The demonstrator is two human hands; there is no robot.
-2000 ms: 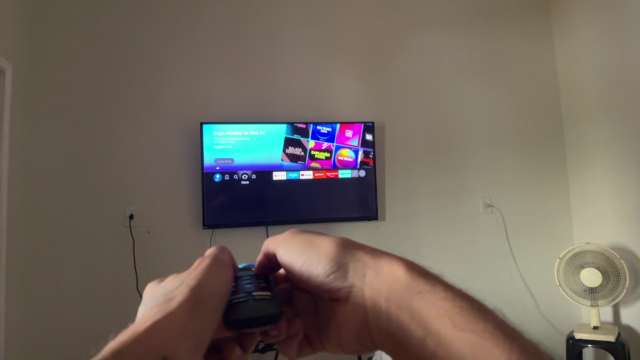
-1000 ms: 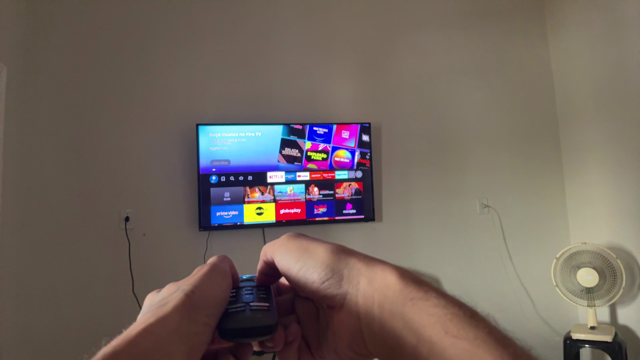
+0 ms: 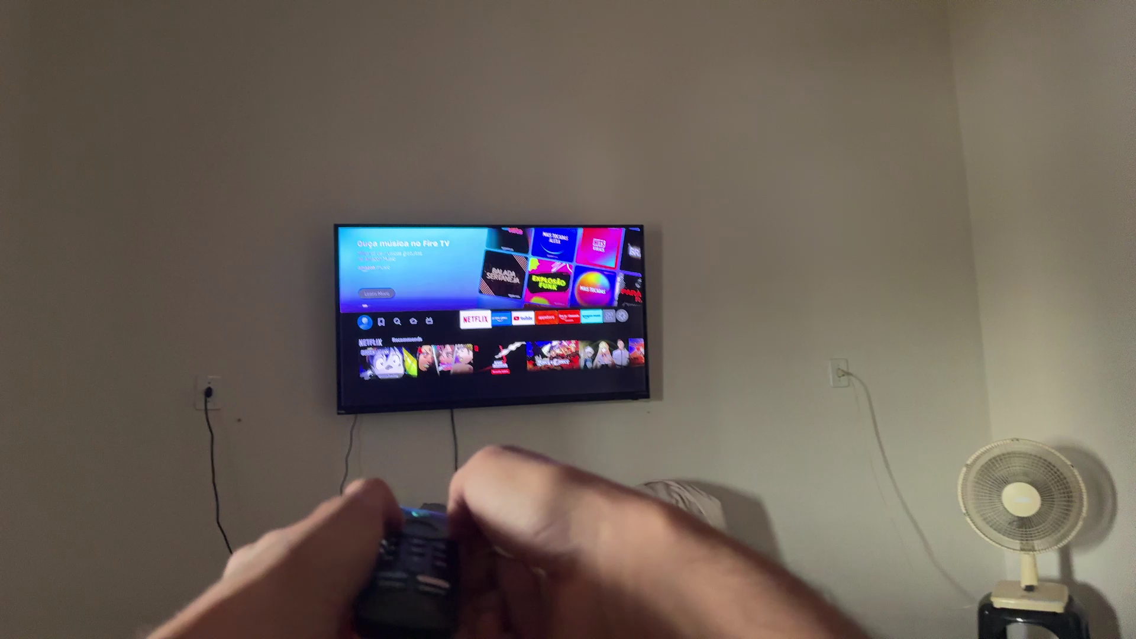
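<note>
A black remote control (image 3: 413,572) is held between my two hands at the bottom of the view, tilted up toward the wall. My left hand (image 3: 306,555) grips its left side, with the thumb near the upper keys. Around its right side my right hand (image 3: 532,524) is closed, the bent thumb at the top end; the fingers beneath are mostly hidden. Beyond them a lit flat-screen television (image 3: 493,386) hangs on the wall, showing a streaming menu with a banner, a row of app icons and a strip of pictures.
A cream table fan (image 3: 1021,500) stands on a black stool (image 3: 1034,612) at the right. Wall outlets (image 3: 838,373) with plugged-in cords are on both sides of the television. Crumpled cloth (image 3: 688,501) shows behind my right forearm. Cables hang below the television.
On the television, the menu has changed: app tiles showed a second ago, and a strip of pictures now lies under the icon row. Both hands have stayed on the remote.
</note>
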